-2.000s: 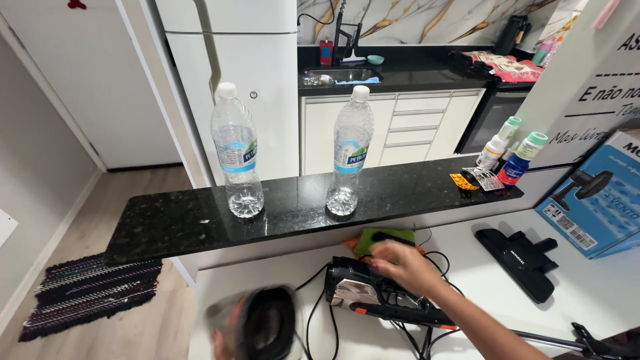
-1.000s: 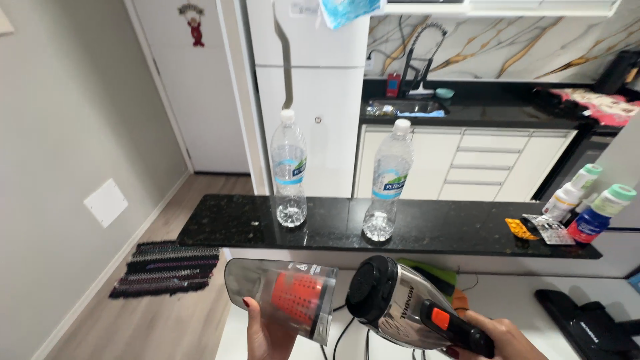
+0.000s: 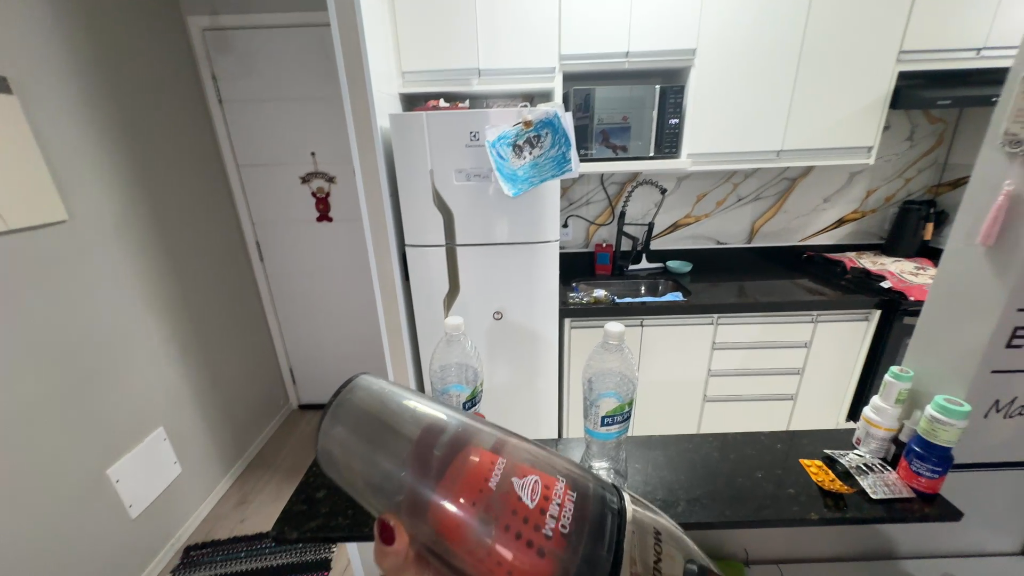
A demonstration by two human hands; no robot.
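Observation:
A vacuum cleaner's clear dust container (image 3: 472,480), with a red perforated filter inside, fills the lower middle of the view. It meets the silver motor body (image 3: 660,536) at its right end; whether it is latched cannot be told. My left hand (image 3: 400,548) holds the container from below, one dark-red fingernail showing. My right hand is out of view, as is the handle of the motor body. Behind the container, two capped clear plastic bottles stand on the black stone counter (image 3: 720,480), the left bottle (image 3: 456,368) partly hidden and the right bottle (image 3: 610,392) mostly visible.
Pill bottles (image 3: 932,444) and blister packs (image 3: 868,474) lie near the counter's right end. Beyond stand a white refrigerator (image 3: 488,280), a sink (image 3: 628,290) and a microwave (image 3: 624,120). A woven rug (image 3: 252,556) lies on the floor at the lower left.
The dust container and motor body, apart one second ago, now meet end to end. My right hand has left the view. The view has tilted up.

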